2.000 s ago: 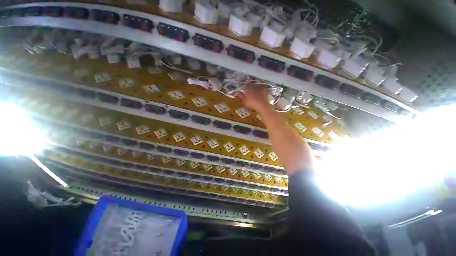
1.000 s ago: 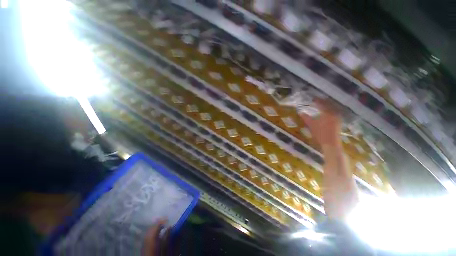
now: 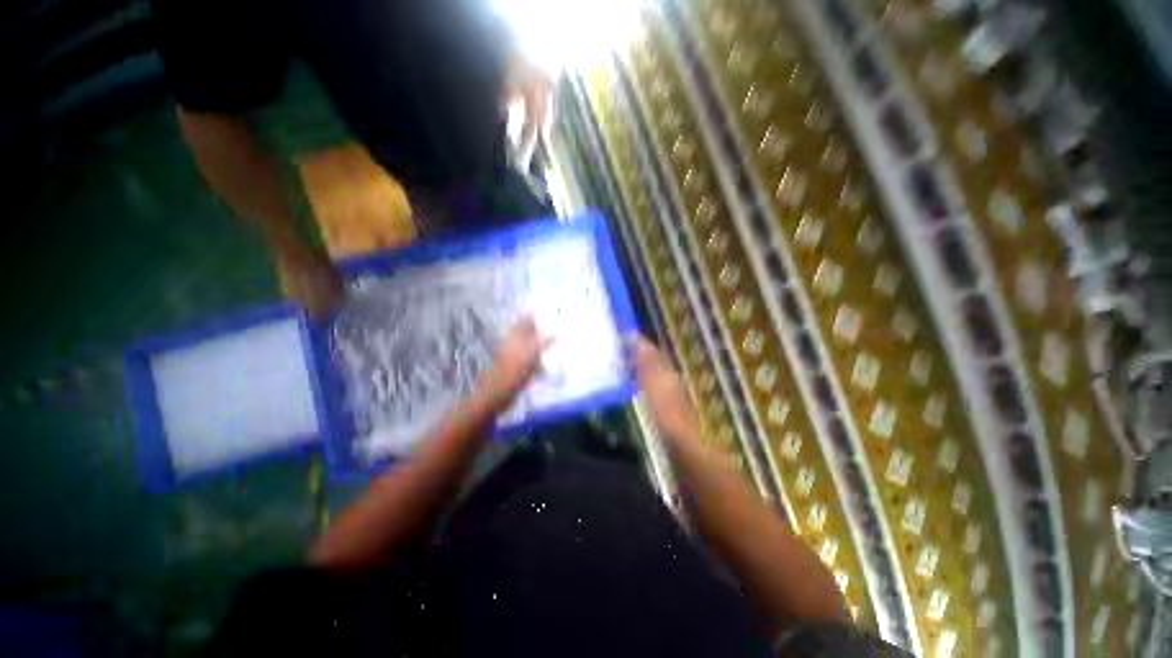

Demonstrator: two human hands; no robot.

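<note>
A blue tote (image 3: 620,273) lies below me, beside the rack. Blurred white adapters (image 3: 418,341) with thin cables fill much of it, and its right part is bright white. My left hand (image 3: 517,363) is over the right half of the tote, fingers towards the contents; blur hides whether it holds anything. My right hand (image 3: 653,375) is at the tote's right rim, next to the rack; its fingers are blurred and its grip cannot be told.
The burn-in rack (image 3: 823,276) curves down the right side, with white adapters (image 3: 1080,231) on its far tier. Another blue tote (image 3: 144,418) with a white liner stands left. Another person's hand (image 3: 312,285) is at the main tote's left end. An orange-brown box (image 3: 354,199) lies beyond.
The view has turned from the rack down to the tote. My right hand has left the cables on the tier and come to the tote's rim. The other person has come into view.
</note>
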